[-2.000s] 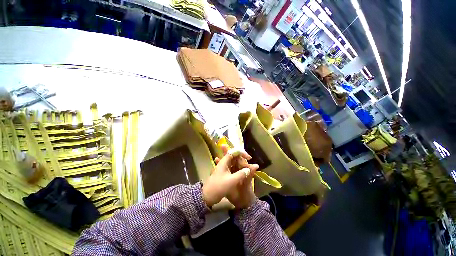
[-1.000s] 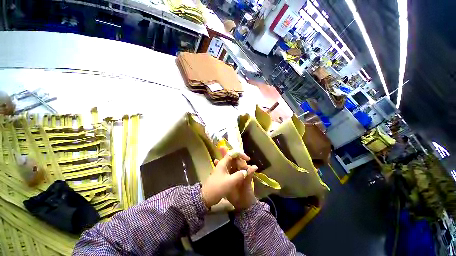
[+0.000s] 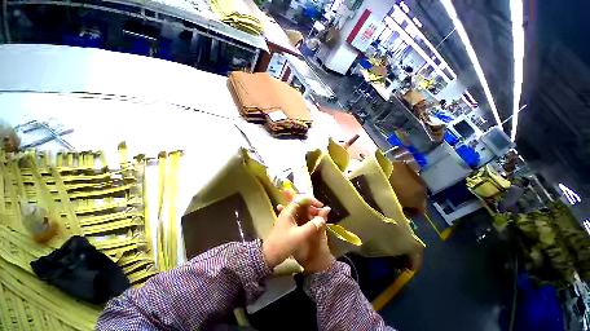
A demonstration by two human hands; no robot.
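My left hand (image 3: 283, 239) and my right hand (image 3: 315, 251) are together in the middle, fingers bent and touching. Whether anything is between the fingers cannot be told. A small bright yellow piece (image 3: 288, 187) shows just behind the fingertips. A khaki bag body (image 3: 218, 185) with a dark brown patch (image 3: 213, 224) stands open just left of and behind my hands. Another khaki bag body (image 3: 354, 202) stands just to the right, with a further bag body (image 3: 382, 187) beside it. My hands hide part of their edges.
Pale yellow strips (image 3: 77, 187) lie crisscross at left, with a black crumpled item (image 3: 81, 268) and a small cloudy amber bottle (image 3: 39, 223) on them. A tan-brown panel stack (image 3: 268, 97) lies at the back of the white table (image 3: 129, 77). A dark floor lies at right.
The view has shifted slightly, so the table's things sit a little lower. My fingertips have moved slightly against each other; my hands remain together at the same place.
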